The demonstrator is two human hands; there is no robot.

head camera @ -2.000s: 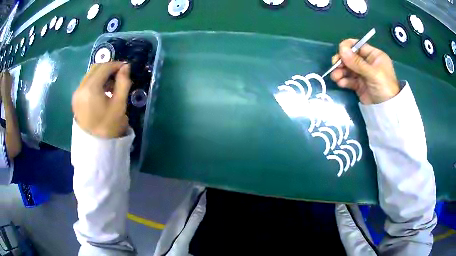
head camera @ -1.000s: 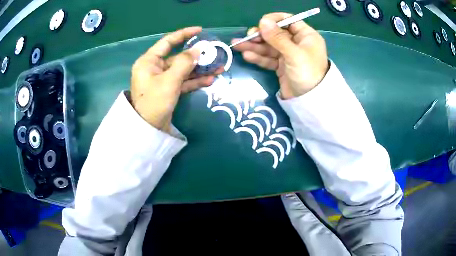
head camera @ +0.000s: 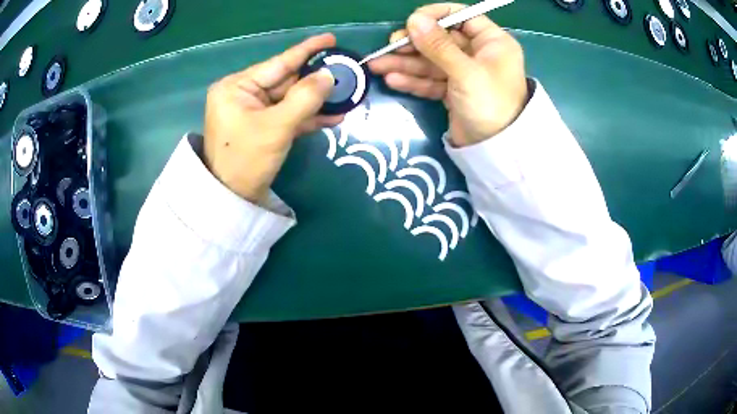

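My left hand holds a round part by its left edge, thumb on its face. The part has a black rim and a bluish-grey centre. A white arc piece lies along its upper right side, inside the rim. My right hand holds silver tweezers like a pen, their tip at the upper right edge of the part, by the arc. Loose white arc pieces lie in overlapping rows on the green mat below my hands, partly washed out by lamp glare.
A clear parts tray heaped with black discs stands at the left. A conveyor belt with spaced discs runs along the far side. A second slim tool lies on the mat at the far right.
My left hand has come from the tray to the middle with a round part. My right hand has moved left with the tweezers. Since the last earlier frame, the arc has settled against the part's face.
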